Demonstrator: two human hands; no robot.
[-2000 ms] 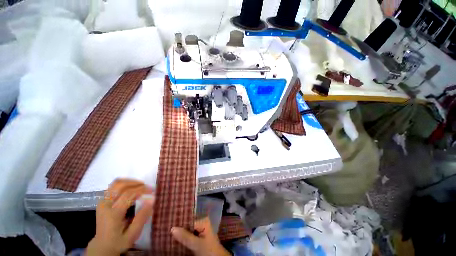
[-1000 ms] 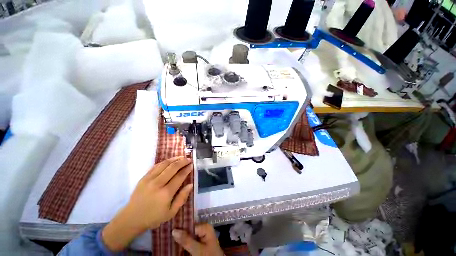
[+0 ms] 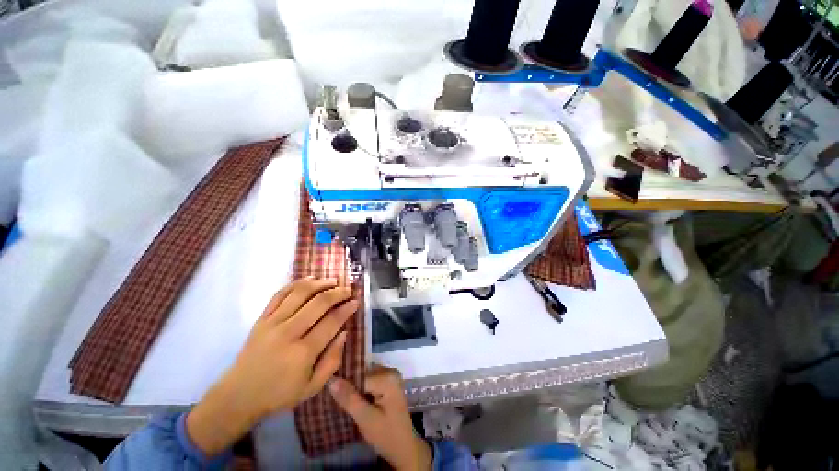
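Observation:
A reddish-brown checked fabric strip (image 3: pixel 322 414) lies lengthwise under the needle area (image 3: pixel 361 248) of the white JACK overlock machine (image 3: pixel 442 170). My left hand (image 3: pixel 293 345) lies flat on the strip just in front of the presser foot, fingers together and pointing at the needle. My right hand (image 3: pixel 382 414) is nearer the table's front edge and pinches the strip's right edge between thumb and fingers. White wadding shows beside the strip; how it lies under the cloth is hidden.
Checked strips (image 3: pixel 175 276) lie diagonally at left. White wadding (image 3: pixel 92 147) is heaped behind and left. Snips (image 3: pixel 549 299) and a small dark part (image 3: pixel 488 320) lie right of the machine. Black thread cones (image 3: pixel 490 35) stand behind it. White scraps (image 3: pixel 644 428) lie below the table.
Over two seconds my left hand has come from the table's front edge onto the strip by the needle. My right hand has lately moved slightly up and right. The strip's near end has moved toward the machine.

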